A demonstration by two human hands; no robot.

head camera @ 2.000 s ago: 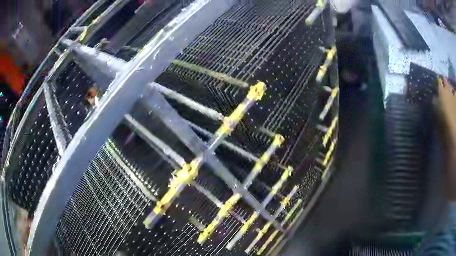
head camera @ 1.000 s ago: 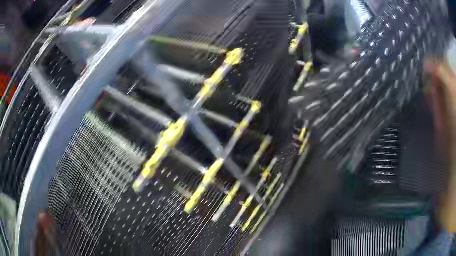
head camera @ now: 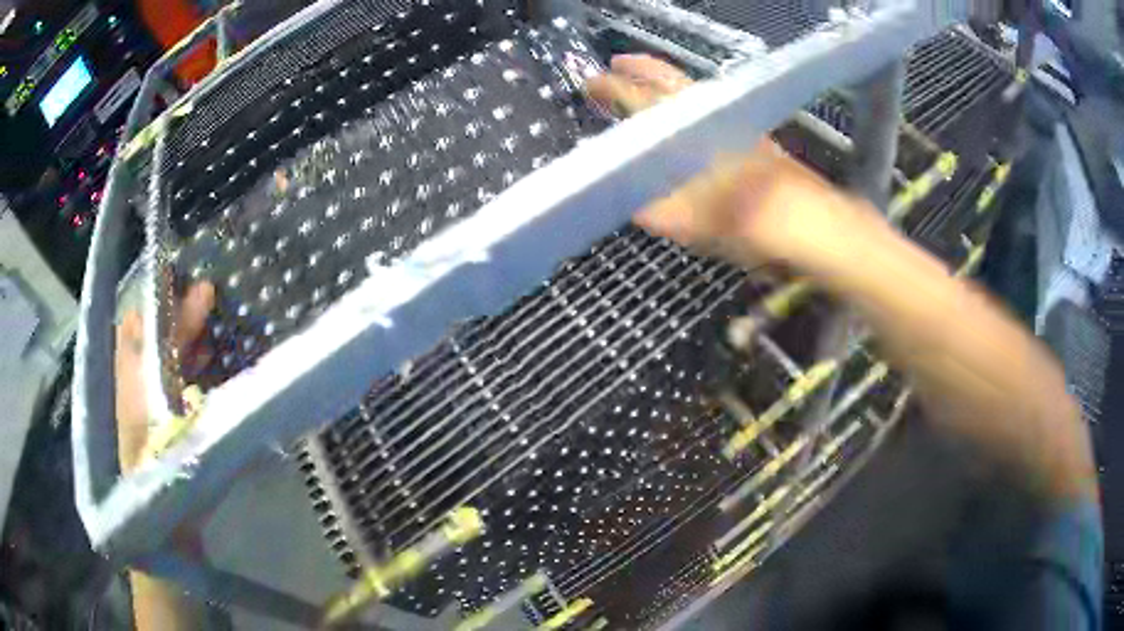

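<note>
A black studded panel [head camera: 407,160] with rows of bright points lies tilted inside the grey carrier rack [head camera: 493,277], behind its thick pale top rail. My right hand [head camera: 727,185] reaches in from the right, partly hidden by the rail, with its fingers on the panel's right end. My left hand [head camera: 179,327] is at the panel's lower left end, behind the rack's side bars and partly hidden. The panel is held between both hands. Wire rows [head camera: 542,358] and more dotted panels show below the rail.
Yellow-wrapped pegs [head camera: 789,407] stick out at the rack's lower right and bottom. A control panel [head camera: 68,93] with a lit display stands at the upper left, with something orange beside it. A pale surface [head camera: 1066,234] shows at the right edge.
The view has swung across the rack. The studded panel, blurred at the right one second ago, is now inside the frame, and both my hands are now at it.
</note>
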